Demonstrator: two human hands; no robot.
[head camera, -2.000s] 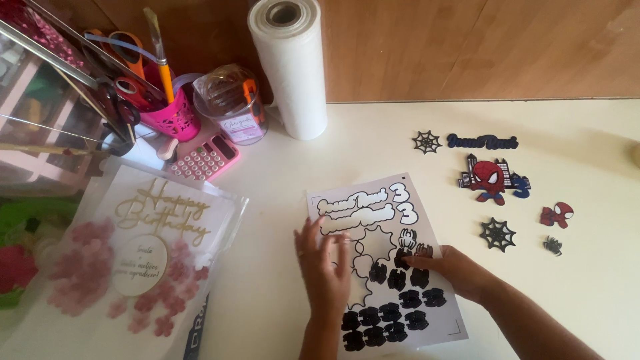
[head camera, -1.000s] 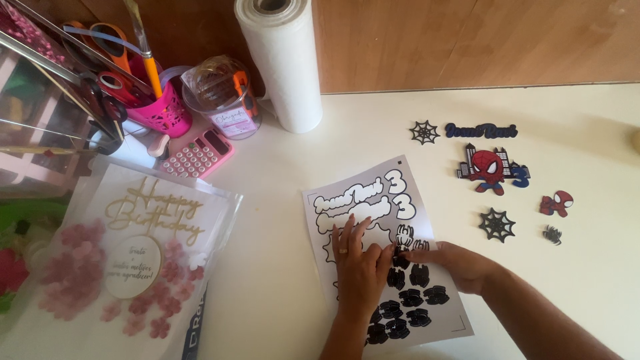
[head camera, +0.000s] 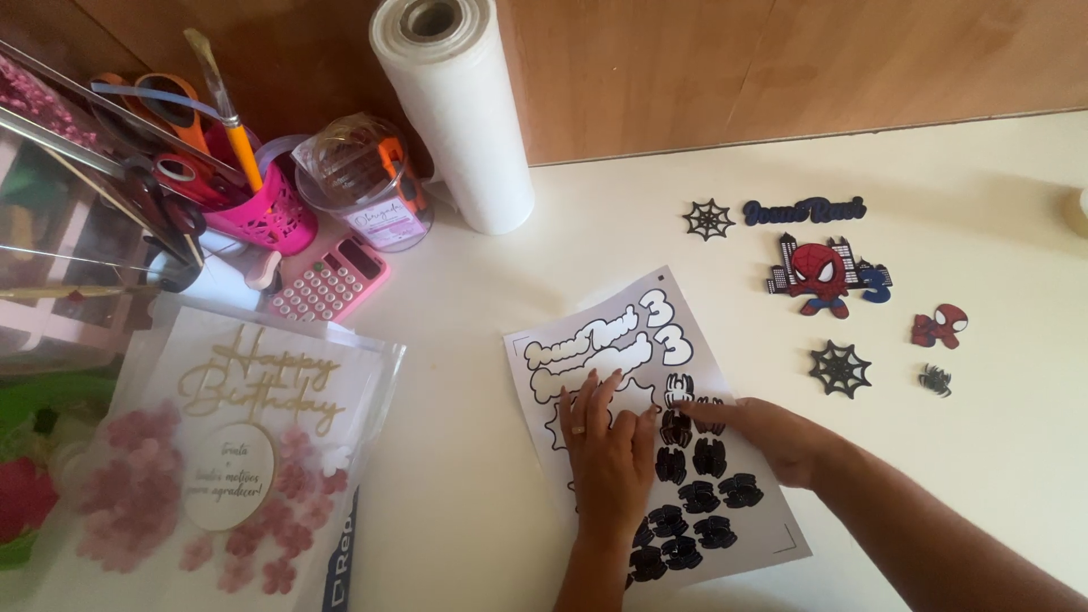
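A grey sheet of cut paper shapes (head camera: 748, 544) lies on the table, with white lettering, outlined number 3s and several black spider shapes (head camera: 714, 532). My left hand (head camera: 608, 450) rests palm down on its middle, fingers bent, covering part of the web-like cut-outs. At the sheet's right edge is my right hand (head camera: 773, 429), its extended finger touching the sheet by a spider cut-out (head camera: 679, 390) that shows white inside. Whether either hand's fingertips pinch anything is hard to tell. Right of the sheet lie a Spider-Man figure (head camera: 820, 272), a smaller one (head camera: 938, 325) and a black web (head camera: 840, 369).
A white plastic film roll (head camera: 467, 119) stands behind the sheet by the wooden wall. Left of it are a clear tub (head camera: 387, 217), a pink calculator (head camera: 333, 282) and a pink basket (head camera: 276, 212) holding scissors and a brush. A bagged Happy Birthday topper (head camera: 263, 365) lies at front left.
My left hand, raised over the sheet's left part two seconds ago, has moved right and down onto its middle, close to my right hand. My right hand stays by the upper spiders.
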